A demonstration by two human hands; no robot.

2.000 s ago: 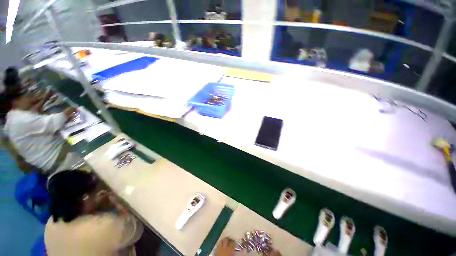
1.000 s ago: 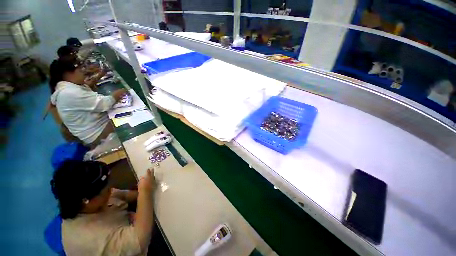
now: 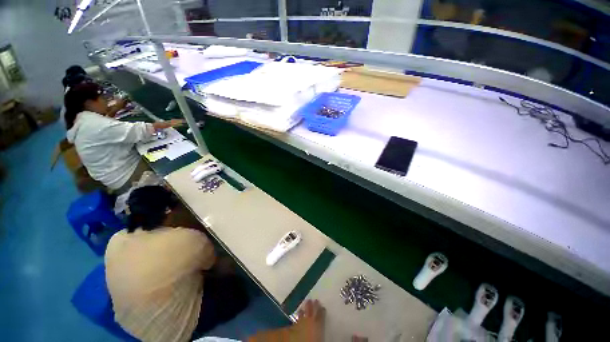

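A loose pile of small shiny plated parts (image 3: 360,292) lies on my beige work board (image 3: 391,314) at the bottom centre. My left hand (image 3: 310,322) rests at the board's left edge, left of and below the pile, apart from it. Its fingers are a little apart and I see nothing in it. Only a fingertip of my right hand (image 3: 360,339) shows at the bottom edge; the rest is cut off. White handheld devices (image 3: 430,270) lie on the green surface to the right of the board.
A crinkled clear plastic bag (image 3: 449,327) lies at the board's right. Another white device (image 3: 284,248) lies on the neighbouring board. The long white shelf holds a phone (image 3: 397,155), a blue parts basket (image 3: 330,112) and tangled cable (image 3: 562,127). Workers (image 3: 157,267) sit at the left.
The view swung left and close to the shelf, then back, bringing my board and hands into the picture again. My left hand is now farther from the pile. The nearest worker leans lower, face hidden.
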